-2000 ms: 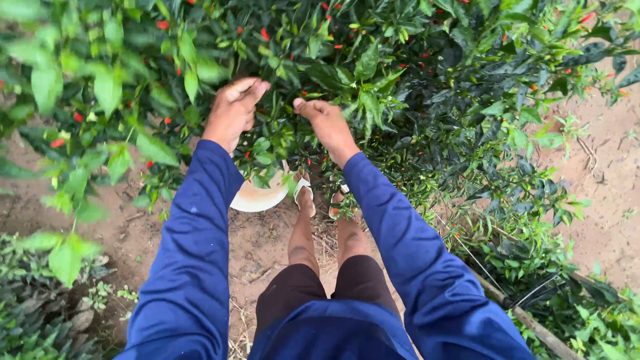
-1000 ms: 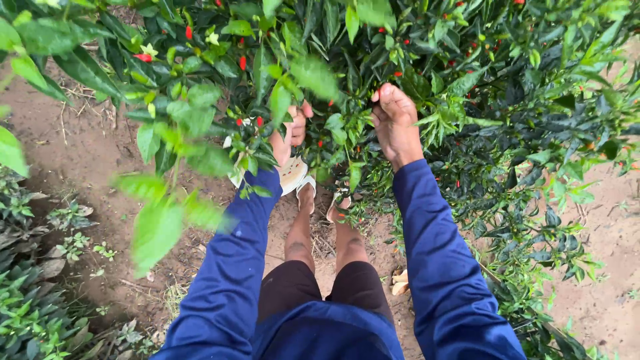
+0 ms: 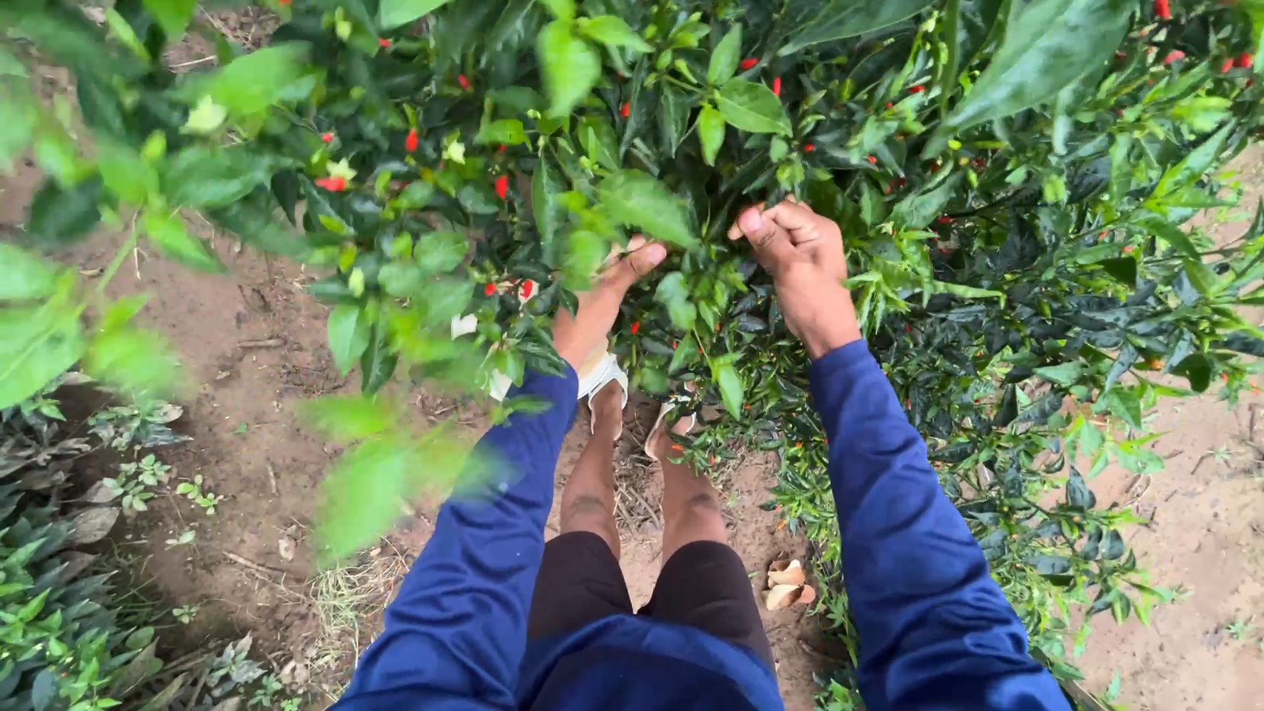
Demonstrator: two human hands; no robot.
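Observation:
A chili pepper bush [image 3: 869,138] with small red chilies fills the upper part of the head view. My left hand [image 3: 604,291] reaches among its leaves left of centre, thumb extended and the fingers partly hidden by foliage. My right hand [image 3: 798,259] is to the right of it, with thumb and index finger close together at the leaves; whether anything is between them cannot be told. Red chilies [image 3: 501,186] hang up and left of my left hand. A pale container [image 3: 594,365] near my feet is mostly hidden behind my left wrist and the leaves.
Blurred leafy branches [image 3: 370,484] rise close to the camera at the left. My sandalled feet [image 3: 671,425] stand on brown soil [image 3: 247,395] under the bush. Dry leaves [image 3: 788,583] lie right of my legs. Low green plants [image 3: 49,602] grow at the lower left.
Since the oldest frame my hands have moved lower among the branches. Over the last second my left thumb has come out to the right from the leaves, nearer my right hand.

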